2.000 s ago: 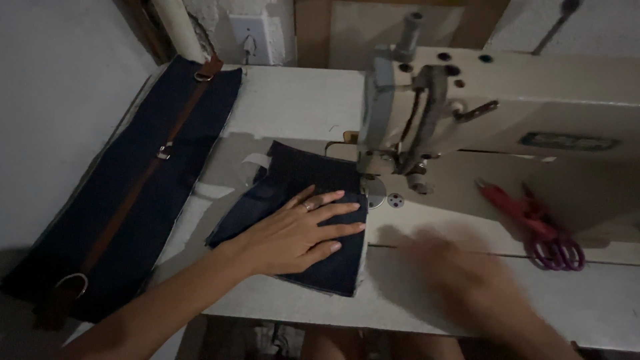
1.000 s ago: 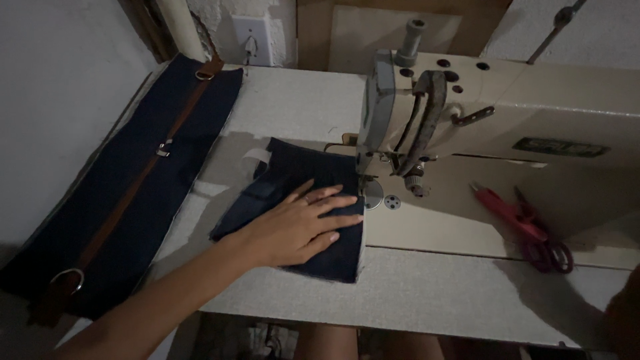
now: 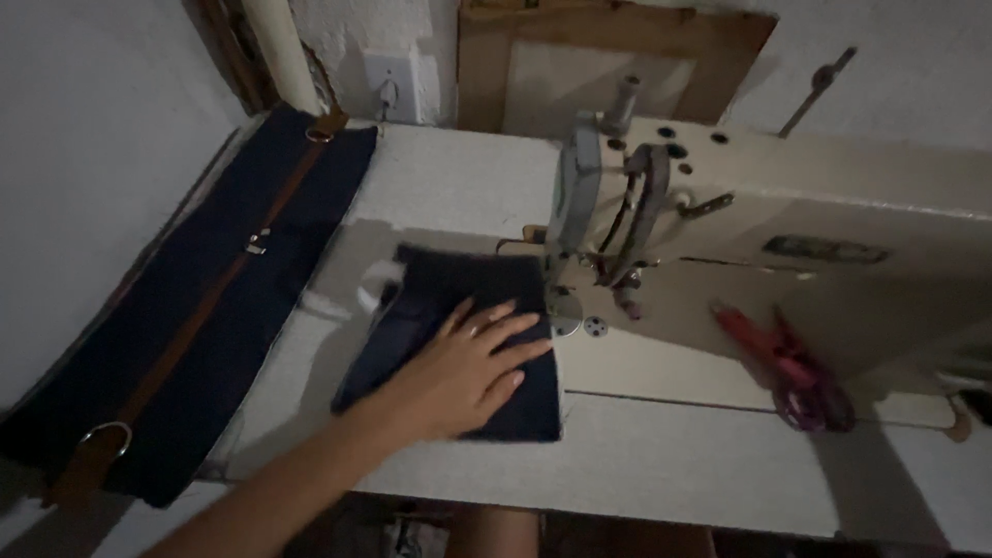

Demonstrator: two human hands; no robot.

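My left hand lies spread on a dark blue denim piece, pressing it flat on the sewing machine bed. The piece's right edge is beside the needle area and the round needle plate of the industrial sewing machine. A small whitish strip or loop shows at its upper left edge. At the far right edge of the view, what looks like a fingertip of my right hand shows beside a blurred dark thing; the rest is out of view.
Left lies a long dark denim panel with a brown zipper strip, metal slider and metal rings. Red-handled snips and scissors with purple handles lie right of the needle. An outlet with a plug is on the wall behind.
My right hand has moved from beside the machine bed out to the right edge. My left hand stays on the denim piece. The view has shifted somewhat.
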